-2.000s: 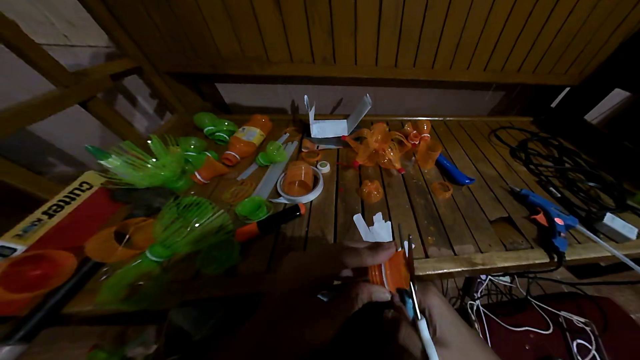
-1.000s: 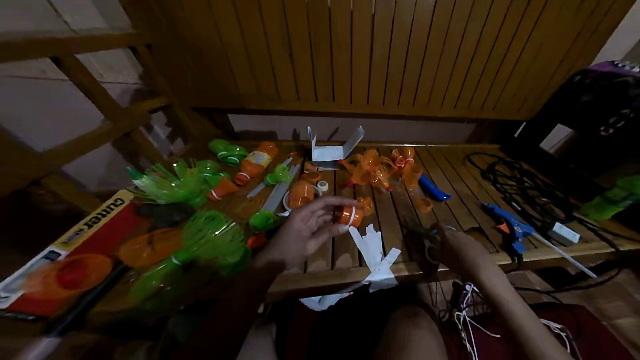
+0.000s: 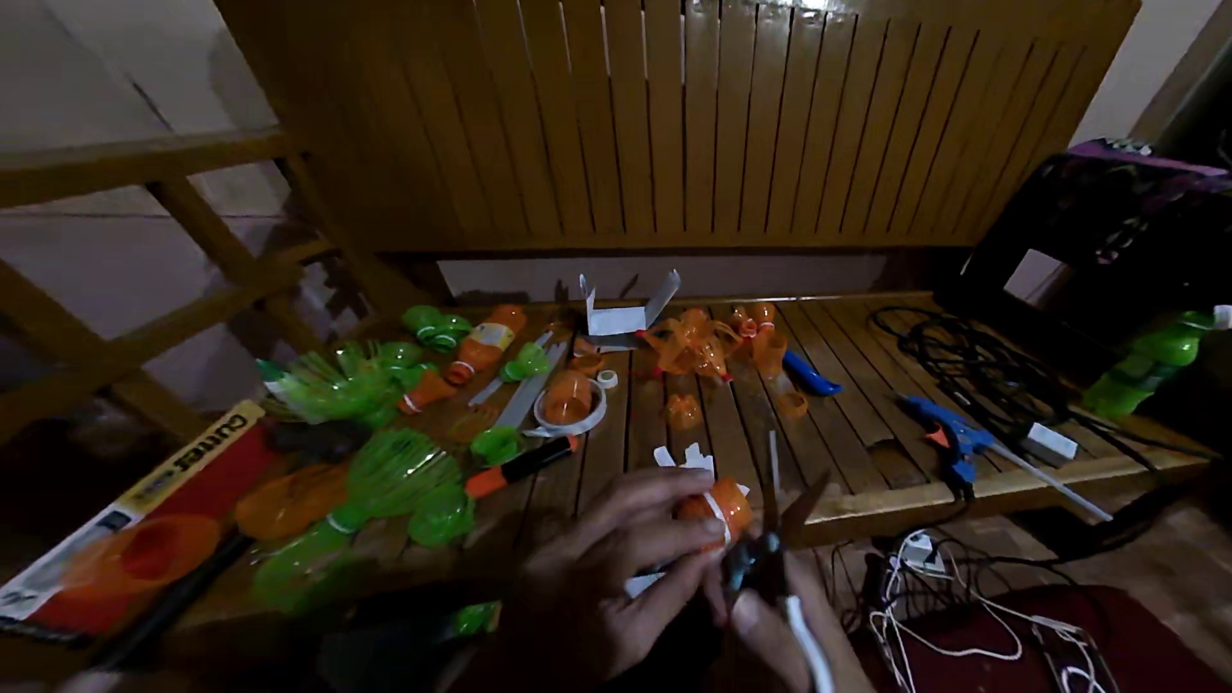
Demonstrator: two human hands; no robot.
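Observation:
My left hand [image 3: 640,558] is closed around an orange plastic bottle piece [image 3: 724,512] with a pale band round it. White paper with cut strips [image 3: 695,460] shows just behind the piece. In my right hand [image 3: 784,630] is a pair of scissors [image 3: 758,553], blades spread and pointing up beside the orange piece. Orange cut-plastic flower shapes [image 3: 695,345] lie farther back on the slatted wooden bench [image 3: 847,438]. A roll of white tape [image 3: 599,412] surrounds an orange cup-shaped piece [image 3: 568,397].
Green cut bottle pieces [image 3: 399,472], an orange bottle piece [image 3: 491,337], a marker [image 3: 525,469] and a cutter package [image 3: 173,500] lie left. At right are a blue glue gun [image 3: 953,433], black cable [image 3: 924,346] and a green bottle [image 3: 1150,361]. White cords [image 3: 953,645] hang below the bench edge.
The hands were apart one second ago and are now together at the orange piece. The scissors have come from the right to beside it, blades spread.

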